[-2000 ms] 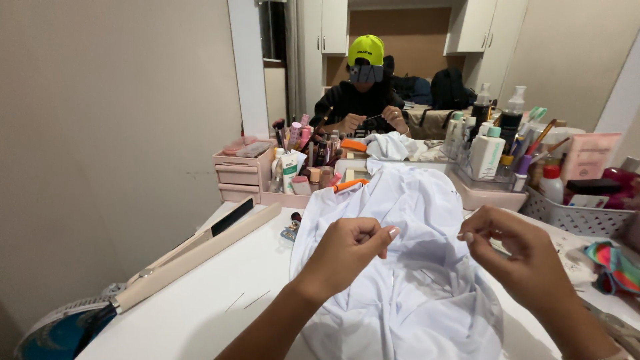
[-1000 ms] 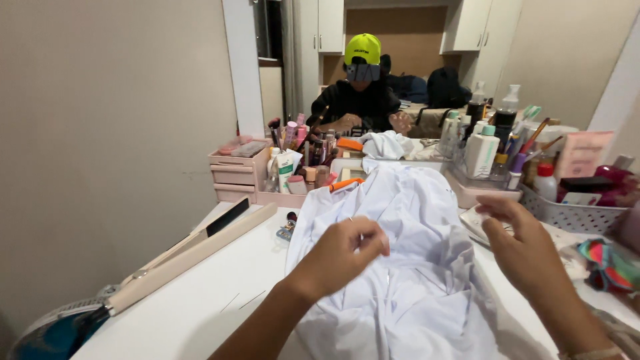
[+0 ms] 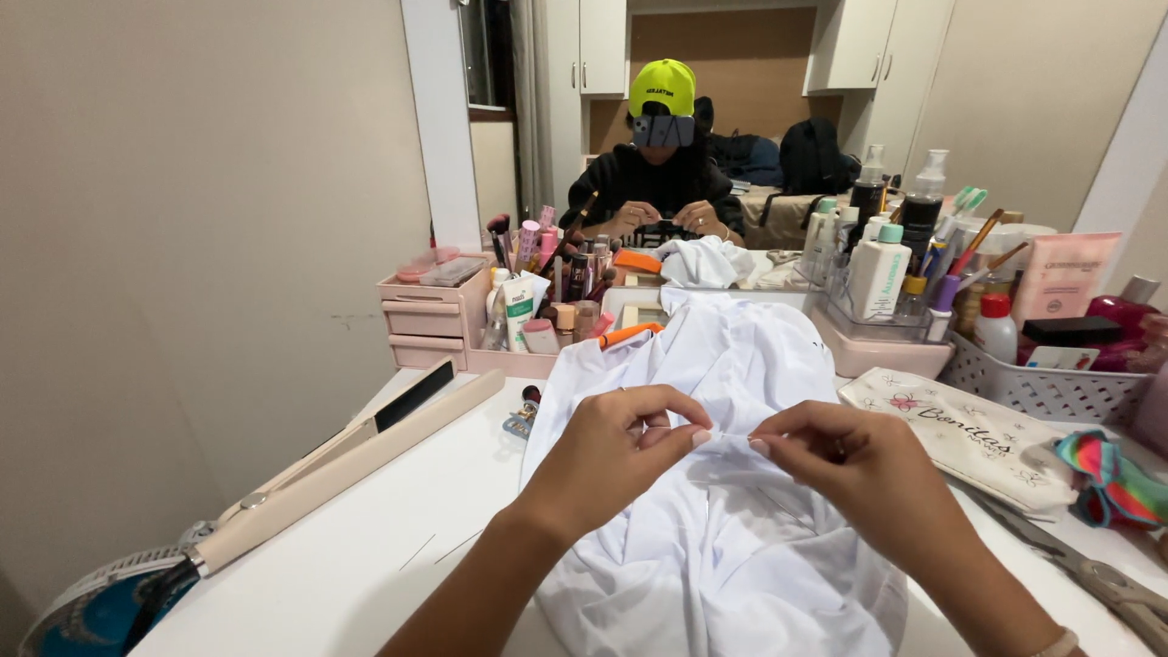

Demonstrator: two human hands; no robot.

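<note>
White fabric (image 3: 721,547) lies loosely gathered on the white table, a piece of orange trim (image 3: 630,334) at its far left edge. Above it my left hand (image 3: 630,447) pinches a fine white thread (image 3: 728,434) between thumb and index finger. My right hand (image 3: 839,452) pinches the same thread a short way to the right, so a short span shows between the fingertips. Whether a needle is in either pinch cannot be told. Two thin needle-like pins (image 3: 456,547) rest on the table left of the fabric.
A cream hair straightener (image 3: 356,456) lies at the left. Scissors (image 3: 1095,579), a white pouch (image 3: 967,438) and a colourful scrunchie (image 3: 1113,479) are at the right. Behind stand a pink organizer (image 3: 429,315), a grey basket (image 3: 1049,383) with bottles, and a mirror showing a person.
My hands have come close together, fingertips nearly meeting over the fabric; one second ago they were wide apart. The thread between them now shows.
</note>
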